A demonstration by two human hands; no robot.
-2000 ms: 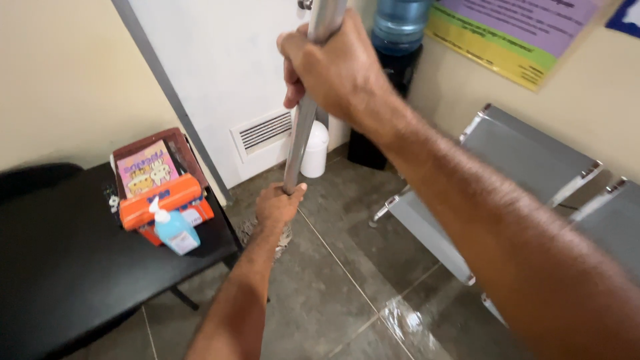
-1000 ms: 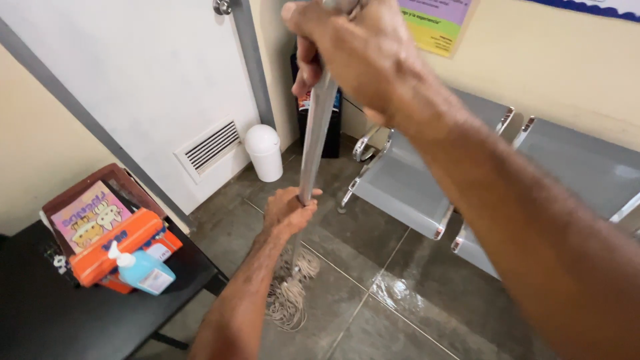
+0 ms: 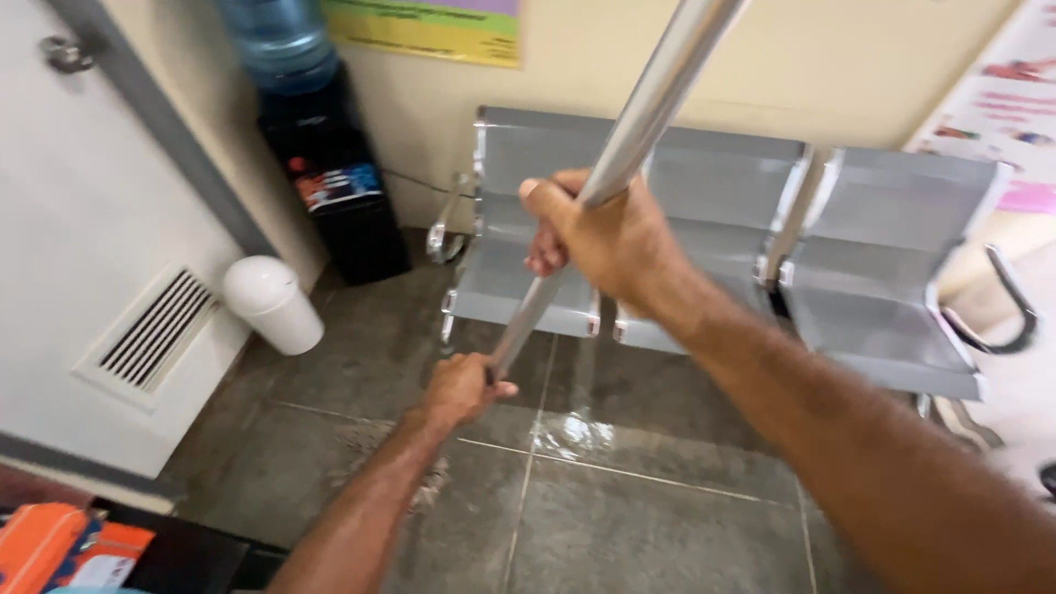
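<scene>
A grey metal mop handle (image 3: 639, 107) slants from the top of the view down to the lower left. My right hand (image 3: 606, 235) is closed around its middle, in front of the seats. Lower down, my left hand (image 3: 462, 388) grips the handle near its visible lower end. The mop's string head (image 3: 433, 483) lies on the tiled floor, blurred and mostly hidden behind my left forearm. Wet, shiny glare (image 3: 577, 433) shows on the tiles to the right of my left hand.
A row of grey metal chairs (image 3: 709, 223) stands along the wall. At the left are a white lidded bin (image 3: 276, 305), a black water dispenser (image 3: 346, 198) and a white door (image 3: 91, 214) with a vent. A black table (image 3: 198, 549) with orange packages (image 3: 74, 544) fills the lower left corner.
The view has swung to the right, bringing more of the chairs into sight. Both hands have kept hold of the handle, which now leans more to the right at its top.
</scene>
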